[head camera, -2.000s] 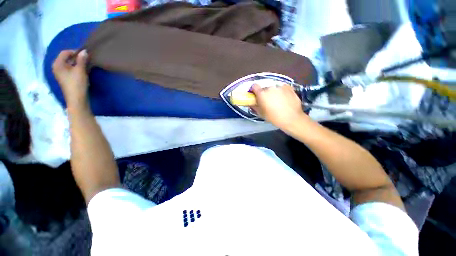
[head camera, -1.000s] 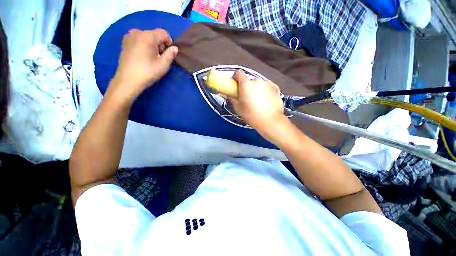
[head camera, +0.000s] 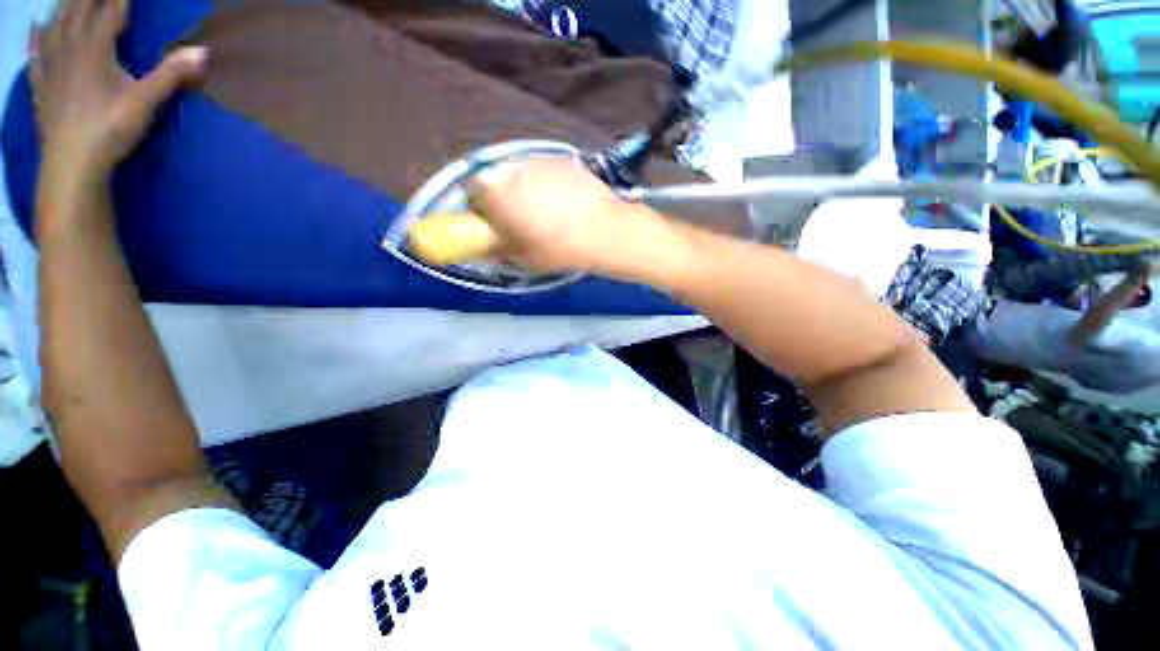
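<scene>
A brown fabric piece (head camera: 318,83) lies over the navy padded board (head camera: 255,229). The steam iron (head camera: 445,191) rests at the brown fabric's near edge, partly over the bare navy surface, its pointed tip towards the left. My right hand (head camera: 541,216) is closed round its tan handle. My left hand (head camera: 102,89) is at the board's upper left, fingers spread, thumb by the fabric's left corner, and it does not appear to grip it. The image is slightly blurred.
A yellow hose (head camera: 941,57) and a pale tube (head camera: 890,190) run right from the iron. Plaid cloth (head camera: 701,32) lies behind the board. A grey rail (head camera: 836,95) stands at the back right. Another person's arm (head camera: 1113,305) shows at far right.
The view has shifted to the right. My left hand has let go of the fabric corner and its fingers have opened. The iron sits nearer the board's front edge, still in my right hand.
</scene>
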